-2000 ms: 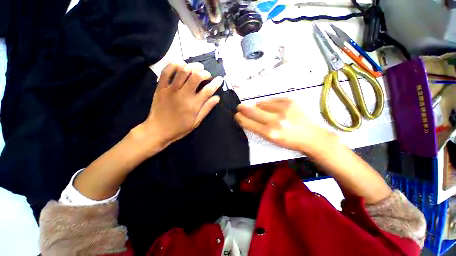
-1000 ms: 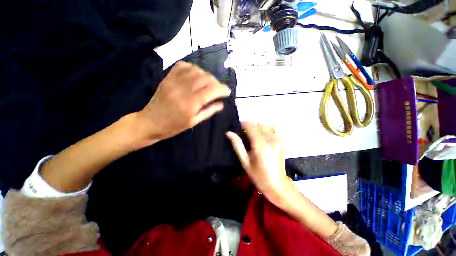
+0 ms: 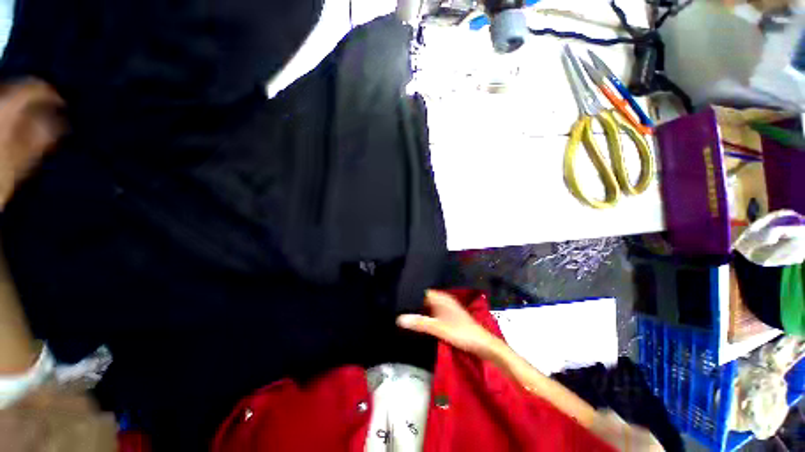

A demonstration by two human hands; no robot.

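A large black garment (image 3: 291,185) covers the left of the table and runs down over the lap. Its right edge is a long, nearly straight seam, with a small pale mark low on the cloth. My left hand (image 3: 28,124) is blurred at the far left edge, over the garment; its fingers look curled, and I cannot tell whether they grip cloth. My right hand (image 3: 450,322) lies low at the garment's right edge, with thumb and fingers apart. Part of the machine, with a grey ribbed knob (image 3: 508,31), shows at the top, cut off by the frame.
Gold-handled shears (image 3: 609,159) lie on the white table (image 3: 494,194), beside an orange-handled tool (image 3: 622,110) and a blue tool (image 3: 628,95). A black cord (image 3: 649,62) lies behind them. A purple box (image 3: 697,181) stands at the right, above a blue crate (image 3: 675,371).
My left hand has moved from the garment's right part to the far left. My right hand has moved down towards the lap. The garment lies more spread out, and the machine has shifted up in view.
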